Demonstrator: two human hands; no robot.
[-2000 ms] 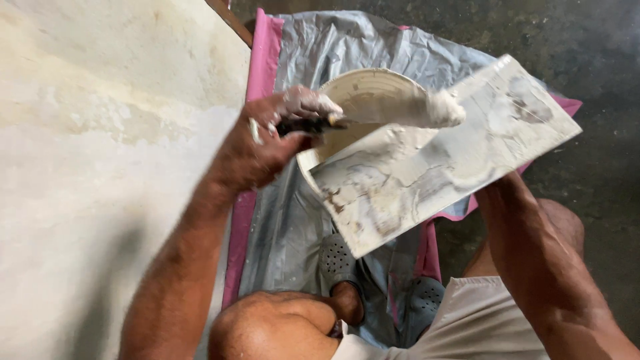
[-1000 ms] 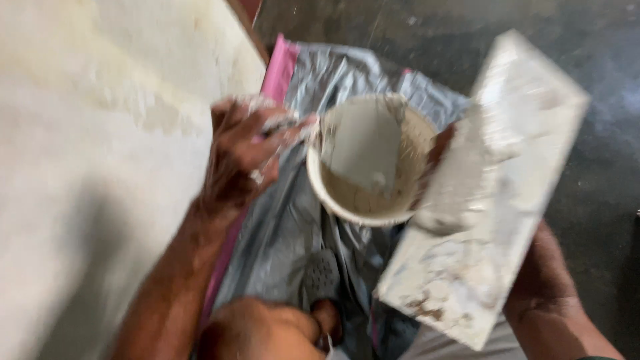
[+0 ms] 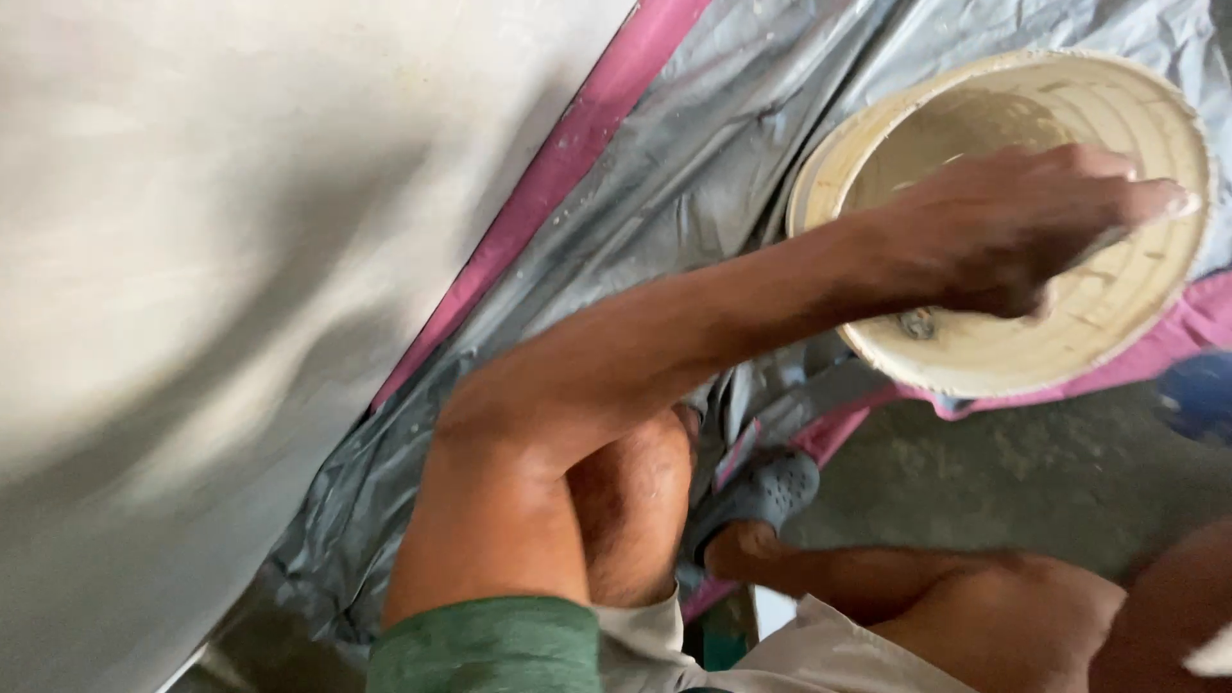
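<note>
My left hand [image 3: 1030, 226] is over the open mouth of a cream plastic bucket [image 3: 1145, 279], with its fingers curled and whitish smears at the fingertips. It is blurred, and whether it grips anything is hidden. A wet, pale grey-beige patch shows on the bucket's inside beyond the hand, and a small grey lump lies near the rim below my wrist. Part of my right arm appears blurred at the lower right edge, beside a sliver of something white. My right hand itself is out of the frame.
A pale wall [image 3: 241, 192] fills the left side. Grey plastic sheeting [image 3: 674, 202] with a pink border [image 3: 577, 125] lies along it under the bucket. My bare legs and a grey perforated clog [image 3: 770, 486] are below the bucket. A dark blue object [image 3: 1198, 395] is at the right edge.
The plaster-smeared flat board held by my right hand has left the view. My left hand has moved from the bucket's left side to over its mouth. The view has shifted closer to the bucket.
</note>
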